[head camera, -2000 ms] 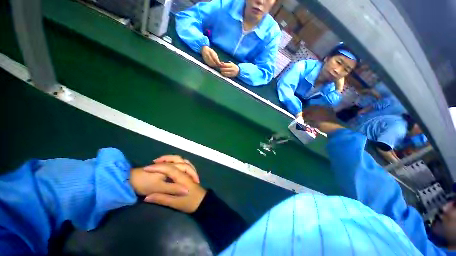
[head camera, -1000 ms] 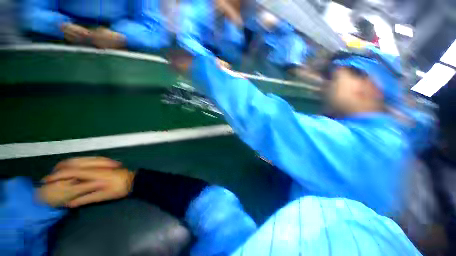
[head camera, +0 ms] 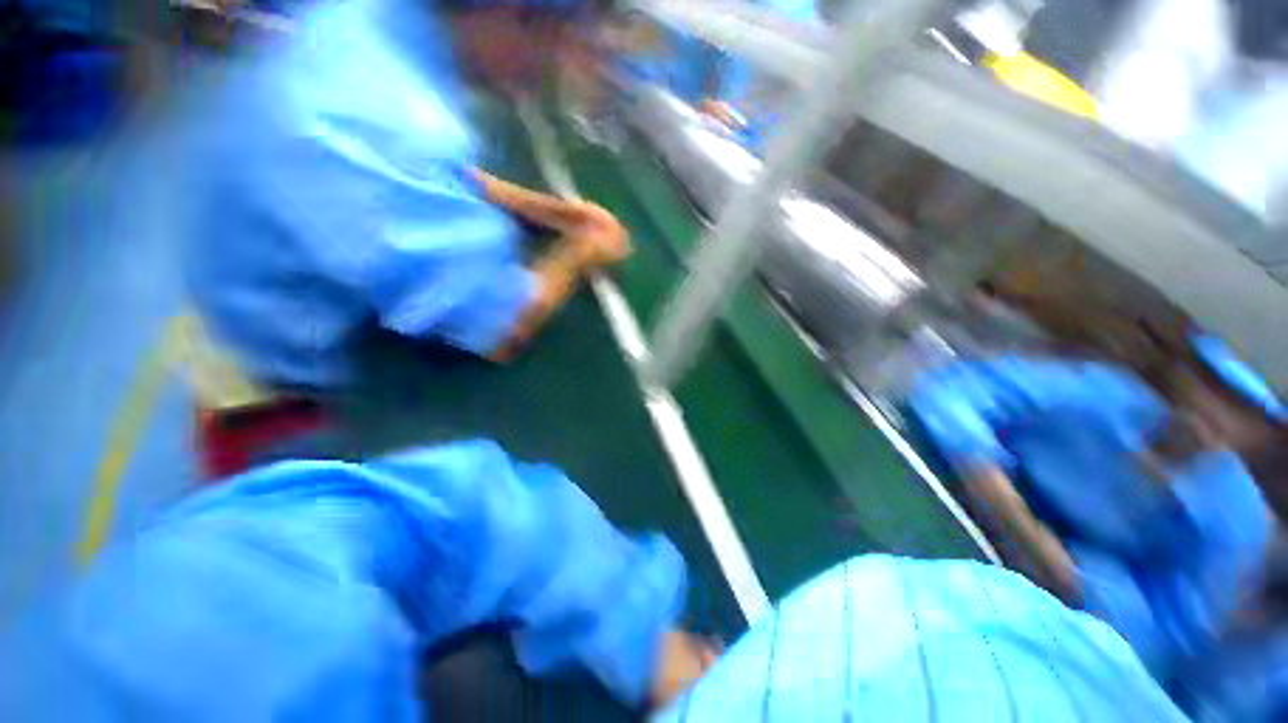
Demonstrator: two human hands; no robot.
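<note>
My left arm in a blue sleeve reaches in from the bottom left. A small blurred part of my left hand (head camera: 682, 667) shows at the sleeve's end, at the bottom centre. The rest of it is hidden behind a light blue striped cloth shape (head camera: 932, 643), and I cannot tell what the fingers do. My right hand is not in view. The dark green worktop (head camera: 565, 431) lies beyond my sleeve, bordered by the white rail (head camera: 695, 473). The green belt (head camera: 784, 445) runs on the rail's far side.
A person in blue (head camera: 353, 184) leans on the worktop at upper left, hands together by the rail. A grey post (head camera: 763, 212) rises from the rail. A silvery wrapped roll (head camera: 848, 254) lies across the belt. People in blue (head camera: 1059, 438) sit at right. A red object (head camera: 261, 435) is at left.
The view has swung sharply and is blurred. My clasped hands have left the view except for part of the left one. The post, the silvery roll and another worker have come in.
</note>
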